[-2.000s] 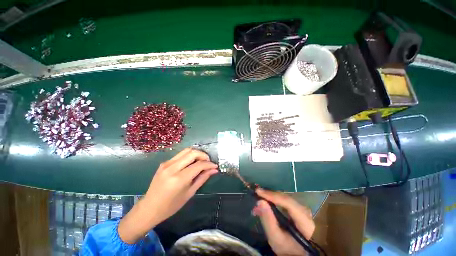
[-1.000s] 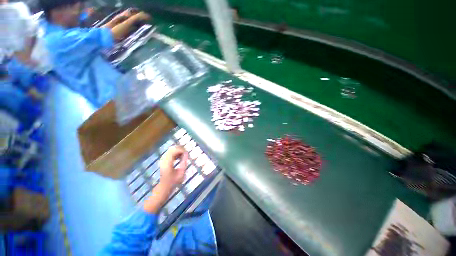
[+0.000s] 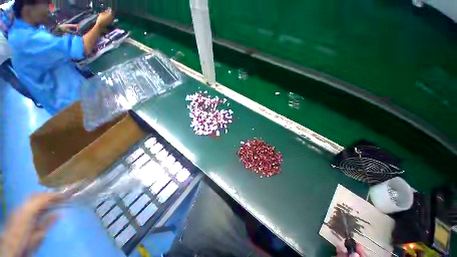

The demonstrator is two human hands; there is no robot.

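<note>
My left hand (image 3: 30, 223) is blurred at the lower left edge, beside the left end of the board tray (image 3: 143, 188); whether it holds anything cannot be told. The tray lies below the bench edge with rows of pale rectangles and a blurred, shiny glare over its left part. My right hand (image 3: 353, 253) is mostly cut off at the bottom edge, its fingers around the black soldering iron (image 3: 350, 244). The iron points up over the short dark pieces (image 3: 346, 221) on the pale sheet (image 3: 334, 203).
A red component pile (image 3: 260, 157) and a pink-white pile (image 3: 209, 114) lie on the green bench. Clear plastic trays (image 3: 133, 88) overhang a cardboard box (image 3: 75, 145). A fan (image 3: 368, 163), white tub (image 3: 391, 195) and soldering station (image 3: 413, 226) stand right. Another person (image 3: 45, 55) works upper left.
The view has swung left, then partly back, bringing the fan, tub and right hand with the iron into view. My left hand has moved from over the tray to the lower left.
</note>
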